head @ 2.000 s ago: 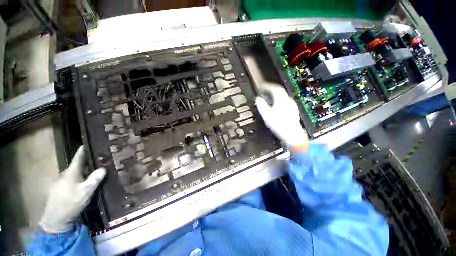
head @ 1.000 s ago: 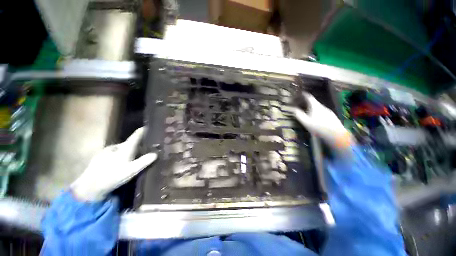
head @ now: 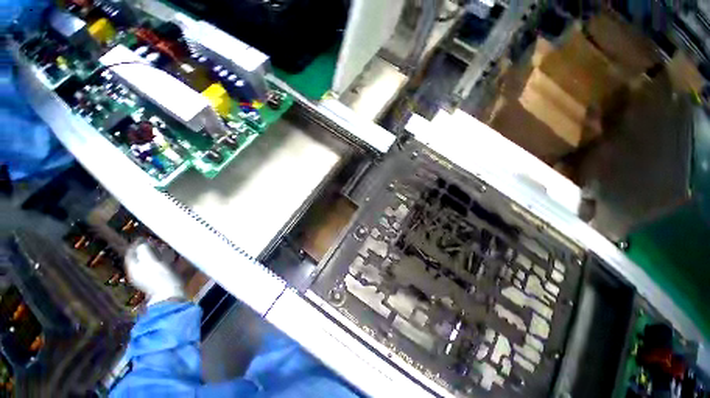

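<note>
My left hand [head: 152, 272], in a white knit glove, is over a tray of dark wound coils with orange-copper parts [head: 97, 241] at the lower left, beside the line. The hand is blurred, and whether it holds a coil cannot be told. My right hand is not in view. The solder pallet [head: 366, 330], a dark flat frame with irregular cut-outs, lies on the conveyor at centre right. Thin dark stems [head: 427, 253] lie loosely heaped in its upper middle.
A green power circuit board [head: 117, 116] with silver-white heatsinks is on the line at upper left. A pale metal plate [head: 249, 186] lies between it and the pallet. Cardboard boxes [head: 557, 105] are behind the line. Another board's corner shows at lower right. A blue sleeve [head: 27, 124] shows at far left.
The view has swung left. My left hand has left the pallet's left edge and moved to the coil tray. My right hand, earlier at the pallet's right edge, is out of view.
</note>
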